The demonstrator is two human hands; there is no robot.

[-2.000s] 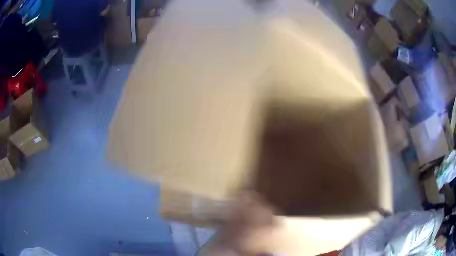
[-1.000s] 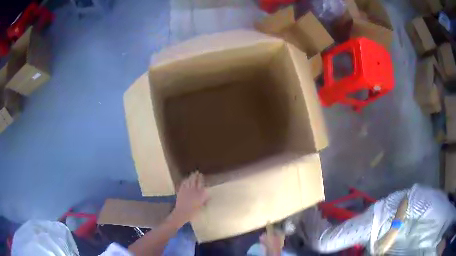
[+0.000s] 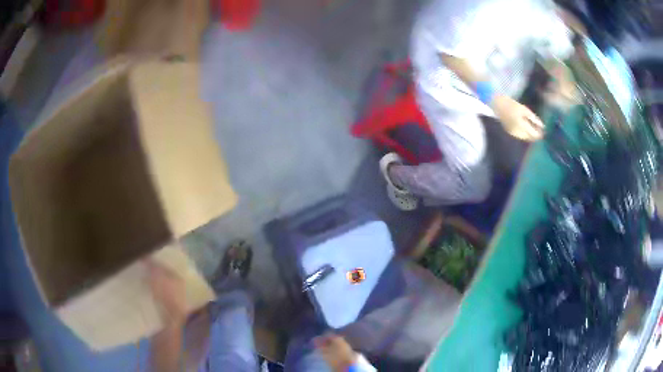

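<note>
A large open cardboard carton is tilted at the left, its inside dark and empty as far as it shows. My left hand, blurred, holds the carton's near flap, with the fingers over the flap. A hand at the bottom centre, which appears to be my right hand, is small and blurred, apart from the carton; whether it holds anything is unclear.
A stool with a whitish top bears a small dark item and an orange-black mark. A seated person is at the upper right by a green bench heaped with dark parts. A red stool stands beyond.
The view has swung towards the bench. The carton now shows at the left instead of the centre, still in my left hand. The bench, whitish stool top and bench worker have come into view.
</note>
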